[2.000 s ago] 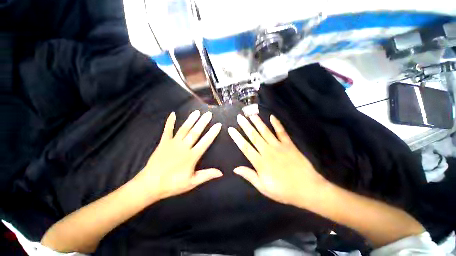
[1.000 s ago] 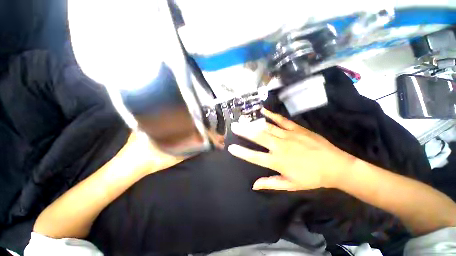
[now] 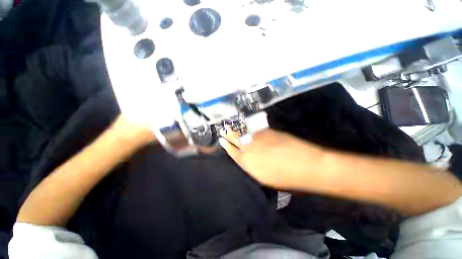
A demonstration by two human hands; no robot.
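Note:
The black garment covers the table in front and my lap, passing under the white sewing machine head with its blue stripe. The presser foot area is small and shiny beneath the head. My right hand is at the foot's right side, blurred, its fingertips close to the metal parts; whether it pinches cloth is unclear. My left hand reaches up behind the machine head's left end; its fingers are hidden by the head and the shiny guard.
A smartphone lies on the white table at the right, below a small metal cluster. Pale cloth hangs at the table's right edge. More dark gathered cloth is at the left.
From both hands spread flat on the cloth, my left hand has moved up behind the head and my right has moved up to the foot. The view has shifted, showing more of the head's top.

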